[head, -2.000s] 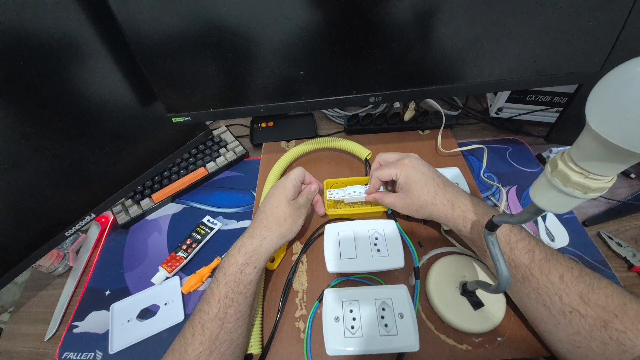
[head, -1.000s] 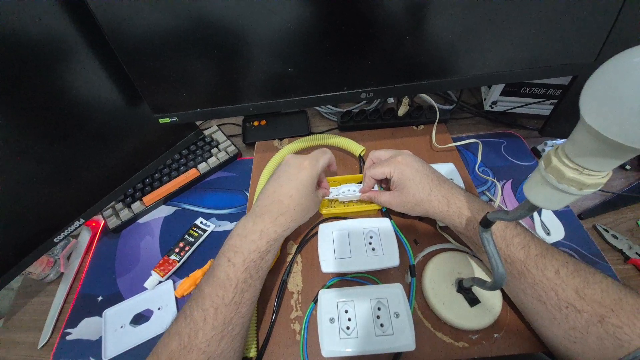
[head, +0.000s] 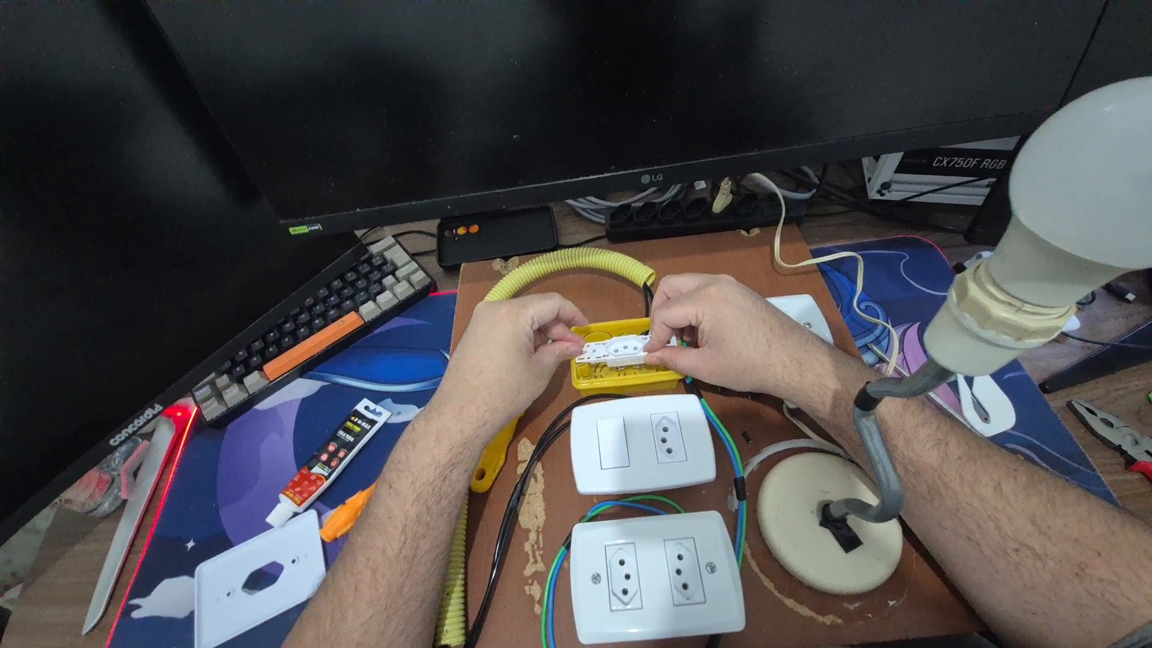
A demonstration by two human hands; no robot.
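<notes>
A white electrical socket module on its mounting strap (head: 623,349) lies across the yellow electrical junction box (head: 630,382). My left hand (head: 526,346) pinches its left end between thumb and fingers. At the right end, my right hand (head: 706,328) grips it the same way. Just below the box sits a white plate with a switch and a socket (head: 643,443), and nearer me a white double-socket plate (head: 659,576). A yellow corrugated conduit (head: 576,261) curves behind my left hand. The inside of the box is partly hidden.
On the brown wooden board (head: 495,540) stands a lamp holder with a white bulb (head: 1071,189), over my right forearm. To the left lie a loose white cover plate (head: 261,580), a tube (head: 331,459), an orange object (head: 346,513) and a keyboard (head: 315,328). Pliers (head: 1116,432) lie far right.
Both hands stay at the yellow box with the socket module. My left hand's fingers have closed in on the module's left end, where a gap showed two seconds ago.
</notes>
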